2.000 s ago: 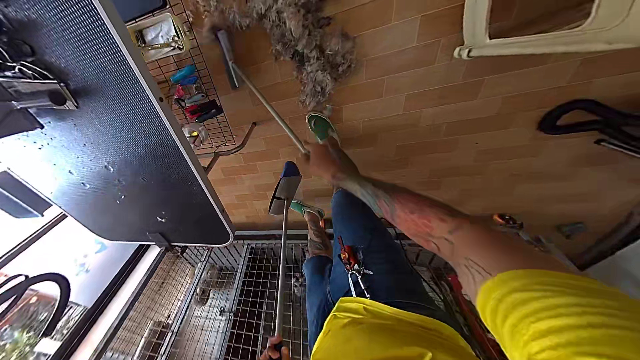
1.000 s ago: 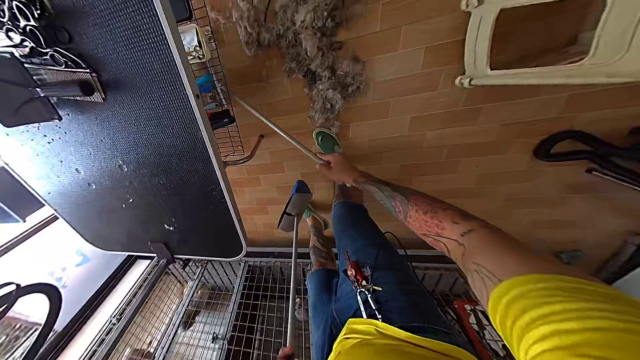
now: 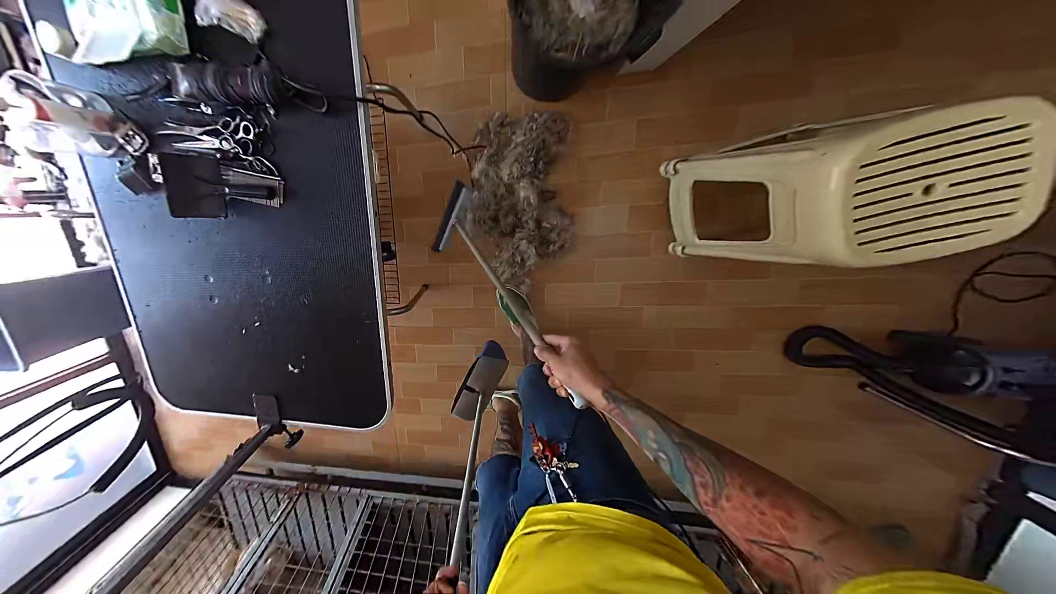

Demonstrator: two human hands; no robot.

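My right hand (image 3: 571, 367) is closed around the pale handle of a floor squeegee (image 3: 452, 216), whose blade rests on the floor beside a long pile of grey-brown hair clippings (image 3: 521, 194). At the bottom edge, my left hand (image 3: 446, 581) grips the end of the long handle of a dustpan (image 3: 481, 379); only part of that hand shows. The dustpan's pan lies near my feet, apart from the squeegee. A green shoe (image 3: 516, 304) is just below the hair pile.
A black grooming table (image 3: 264, 330) with scissors (image 3: 219, 136) and clippers stands at left. A bin (image 3: 551, 74) full of hair is at top. At right are a cream plastic stool (image 3: 808, 198) and a vacuum cleaner (image 3: 973, 367). Wire cages (image 3: 371, 536) lie behind my legs.
The squeegee head has come out from beside the wire rack under the table to the hair pile's left edge. The view has shifted, now showing the bin and the whole stool.
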